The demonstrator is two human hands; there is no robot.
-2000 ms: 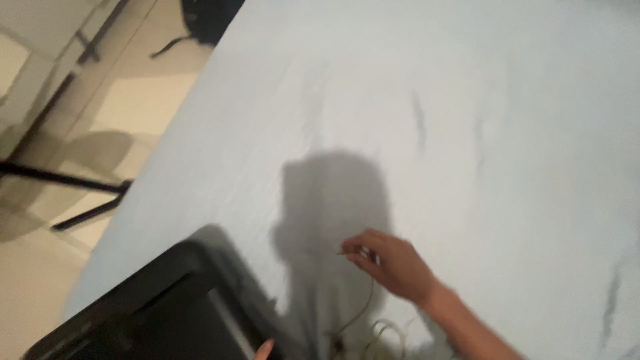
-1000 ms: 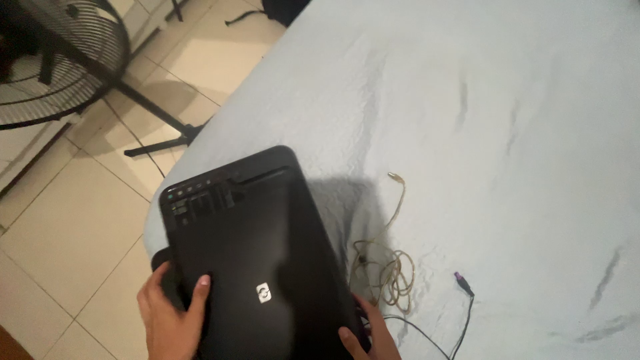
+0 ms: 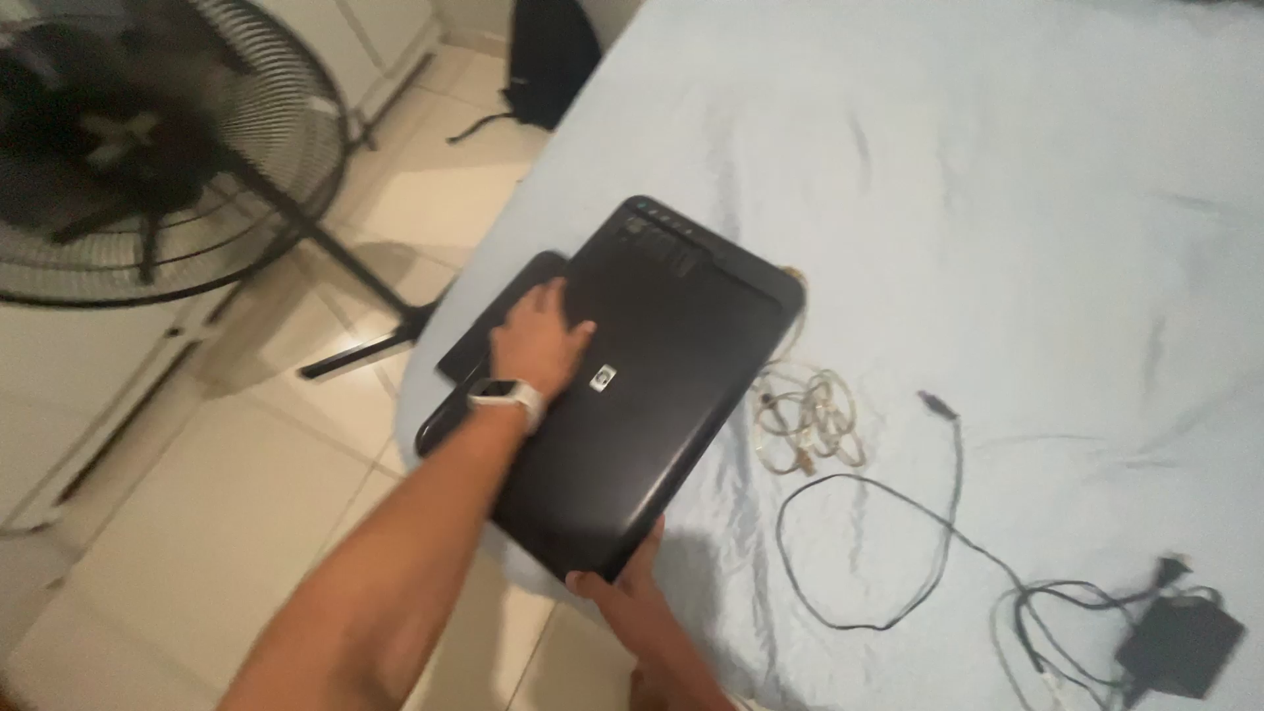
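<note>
A closed black HP laptop point(image 3: 652, 425) lies tilted near the edge of the bed, its lid up. My left hand point(image 3: 541, 341), with a white-banded watch point(image 3: 509, 395) on the wrist, reaches across its left side, fingers spread over the edge; part of its grip is hidden. With thumb on top and fingers below, my right hand point(image 3: 627, 583) holds the laptop's near corner. Another flat black object point(image 3: 504, 316) shows beside and partly beneath the laptop. A coiled beige cable point(image 3: 815, 420) lies right of the laptop, and a black power adapter point(image 3: 1180, 642) with its looped cord rests farther right.
The bed's light blue sheet point(image 3: 968, 247) spreads under these things. On the tiled floor at the left stands a black pedestal fan point(image 3: 296, 212), with white cabinets point(image 3: 109, 375) behind it. A black bag point(image 3: 553, 64) is beyond the bed's far left edge.
Two seconds ago my right hand held a thin cable end above the sheet; one second ago that cable lay on the bed. The laptop has turned since, and my left hand has moved farther up its side.
</note>
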